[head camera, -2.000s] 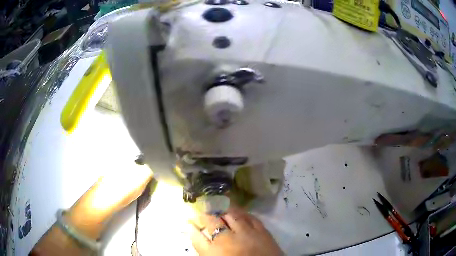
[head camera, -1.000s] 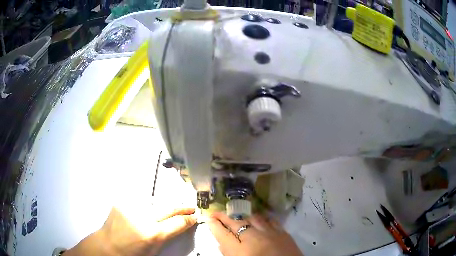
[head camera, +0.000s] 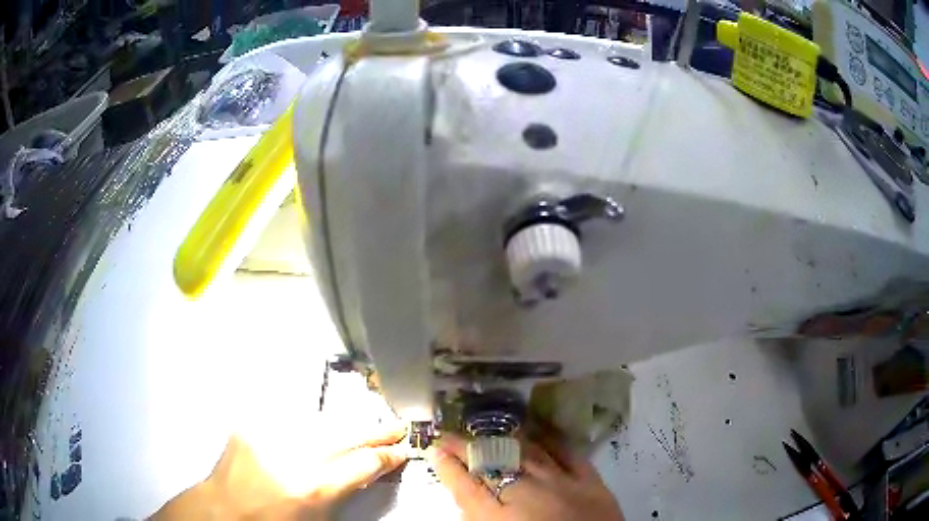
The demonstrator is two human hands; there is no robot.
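The white sewing machine head [head camera: 377, 224] fills the middle of the view. A thread tension dial [head camera: 494, 453] sits low on it, beside the dark presser foot area [head camera: 421, 435]. My left hand [head camera: 295, 478] lies left of the foot, its fingertips reaching it. My right hand [head camera: 530, 488] lies right of the foot, partly behind the dial, with a ring on one finger. Pale cloth under the hands is washed out by the lamp, so its edges and my grip on it cannot be told. The needle is hidden.
A yellow bar [head camera: 229, 209] is left of the head. Orange-handled snips [head camera: 820, 478] lie at the lower right. A yellow labelled block [head camera: 771, 66] sits on the arm, near the control panel [head camera: 886, 66]. A white bin [head camera: 61, 137] stands at the far left.
My left hand has come in from the left to the presser foot since the oldest frame. The view has shifted, and the machine now sits further right. Both hands have barely moved in the last second.
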